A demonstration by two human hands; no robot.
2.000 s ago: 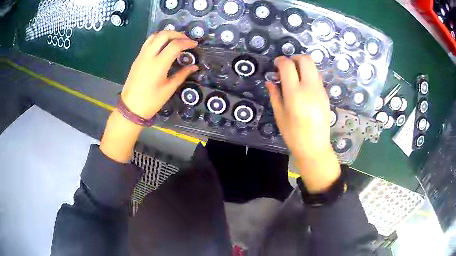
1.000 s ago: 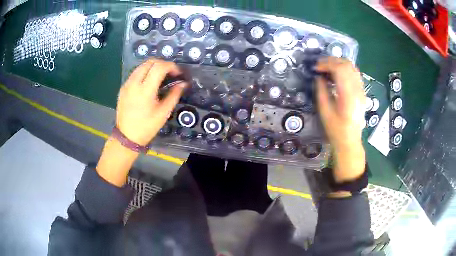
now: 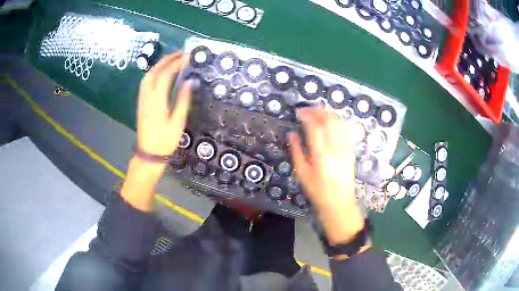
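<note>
A clear blister tray (image 3: 396, 108) holds rows of round black parts with pale centres (image 3: 282, 76). A bare dark grey fixture plate (image 3: 244, 126) lies across it between my hands. Nearer me, another fixture holds round parts in a row (image 3: 229, 162). My left hand (image 3: 162, 108) is at the tray's left end, thumb and fingers curled around the edge of a dark round part. My right hand (image 3: 327, 150) is over the tray's middle, fingertips at a dark part in the second row. Both hands are blurred; whether either grips a part is unclear.
Pale rings (image 3: 94, 45) lie at the left, with two round parts beside them. A filled four-part fixture (image 3: 439, 175), loose parts (image 3: 394, 188) and a white slip (image 3: 420, 206) lie right. Another filled fixture is at the top. A red bin (image 3: 455, 77) stands upper right.
The view has shifted, showing more of the bench's far side. My right hand has moved left from the tray's right side to its middle. My left hand has moved up along the left end.
</note>
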